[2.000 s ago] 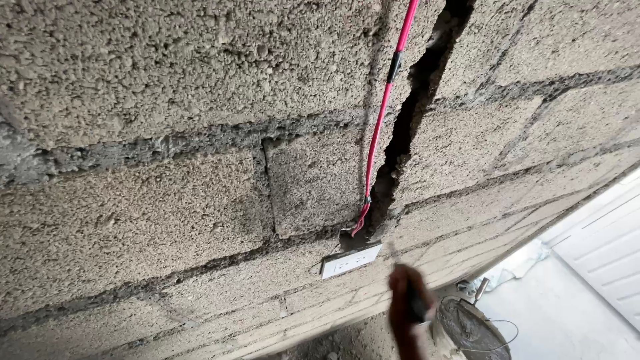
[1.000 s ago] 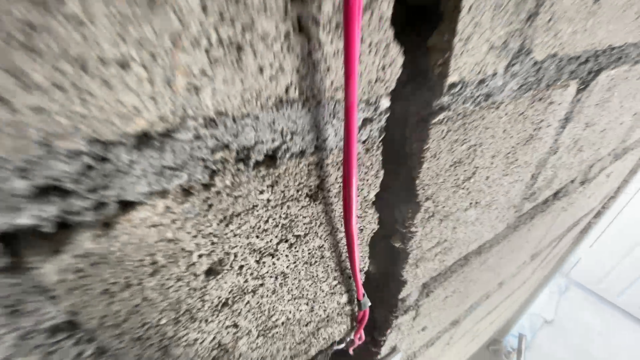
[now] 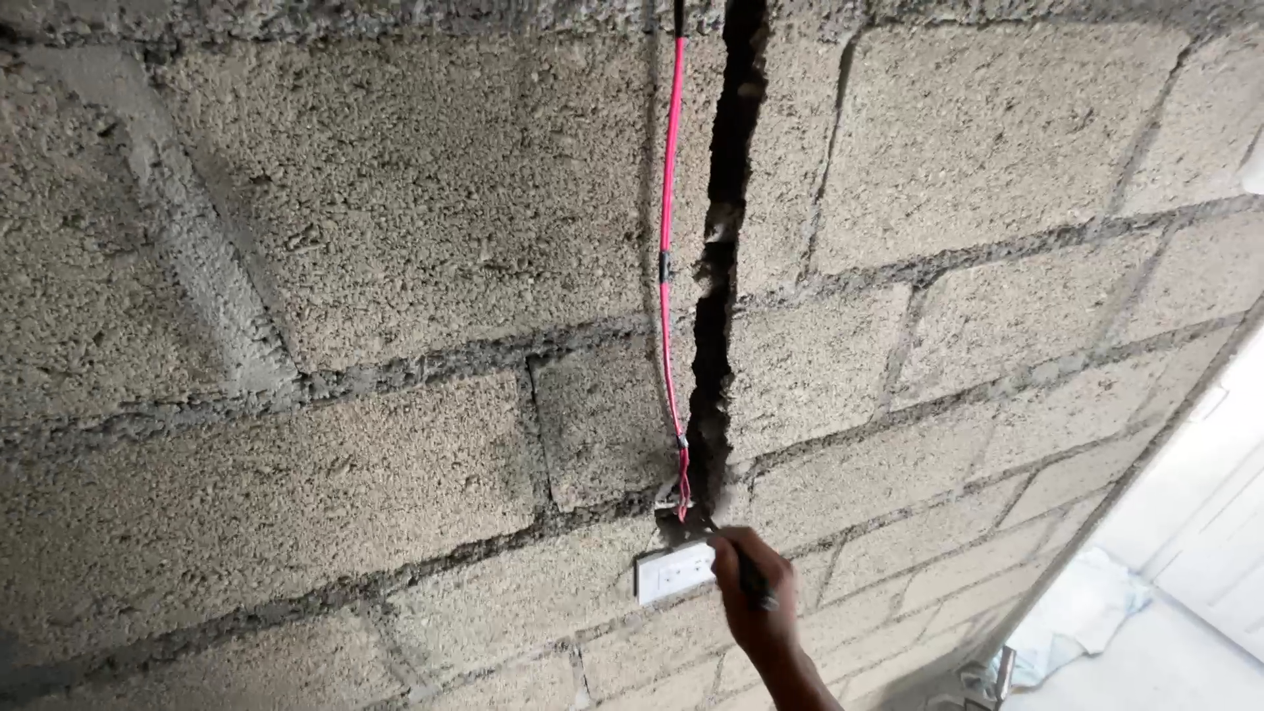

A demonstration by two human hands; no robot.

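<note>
My right hand (image 3: 758, 592) is closed around the dark handle of a tool (image 3: 754, 583); the tool's tip is blurred at the lower end of a vertical groove (image 3: 709, 380) cut in the concrete block wall. A pink electrical cable (image 3: 670, 178), with dark tape around part of it, hangs just left of the groove. Its looped, twisted end (image 3: 683, 484) lies over a dark hole (image 3: 679, 526). Below that hole is a white outlet plate (image 3: 671, 573), tilted and partly covered by the hand. My left hand is out of view.
Rough concrete blocks with mortar joints (image 3: 425, 370) fill most of the view. At lower right are a pale floor (image 3: 1116, 671), crumpled light sheeting (image 3: 1081, 617), a white panelled surface (image 3: 1215, 513) and a partly visible metal object (image 3: 1005, 671) near the wall's foot.
My right hand, out of view one second ago, is in view again with the tool at the groove's lower end. The view has shifted strongly. The pink cable still hangs beside the groove.
</note>
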